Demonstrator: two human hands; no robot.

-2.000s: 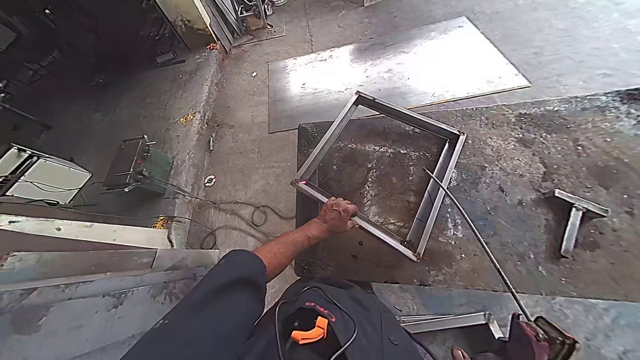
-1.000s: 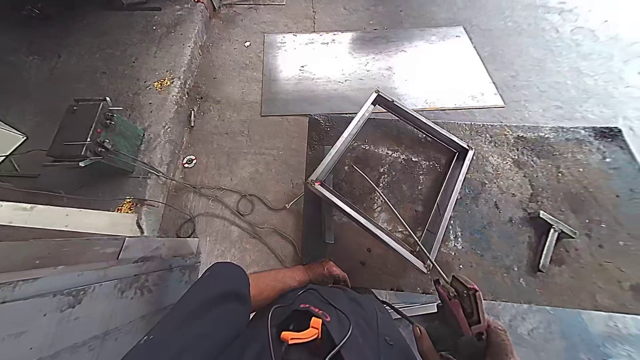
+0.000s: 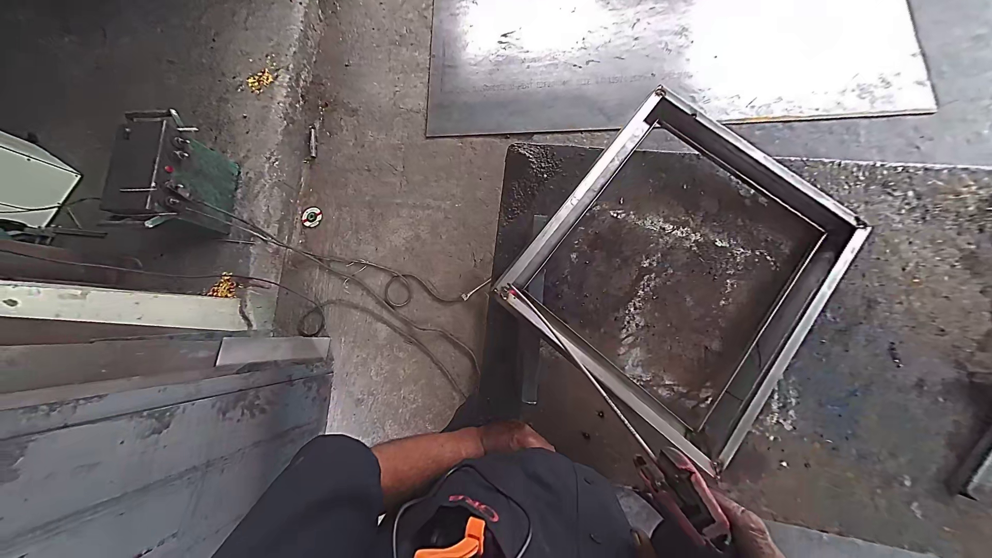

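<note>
A square frame of steel angle bar [image 3: 798,353] lies turned cornerwise on a dark, stained metal worktop [image 3: 891,333]. At the bottom right, my right hand [image 3: 748,527] is closed on a red welding electrode holder [image 3: 686,492]. From its jaws a long welding electrode [image 3: 597,380] runs up along the frame's lower left side, its tip near the left corner; whether it touches cannot be told. My left hand [image 3: 515,438] is near my body below the worktop's left part, partly hidden by the dark cap; its fingers are not clear.
A bright sheet of metal [image 3: 527,101] lies beyond the frame. On the left stands a green and dark welding machine [image 3: 186,178] with cables [image 3: 372,287] over the concrete floor. A small disc [image 3: 311,217] lies nearby. Metal sheets [image 3: 155,442] fill the lower left; a steel piece [image 3: 978,465] is at the right edge.
My left hand has let go of the frame's lower left side and drawn back toward my body. The electrode's tip has moved left, from inside the frame toward its left corner.
</note>
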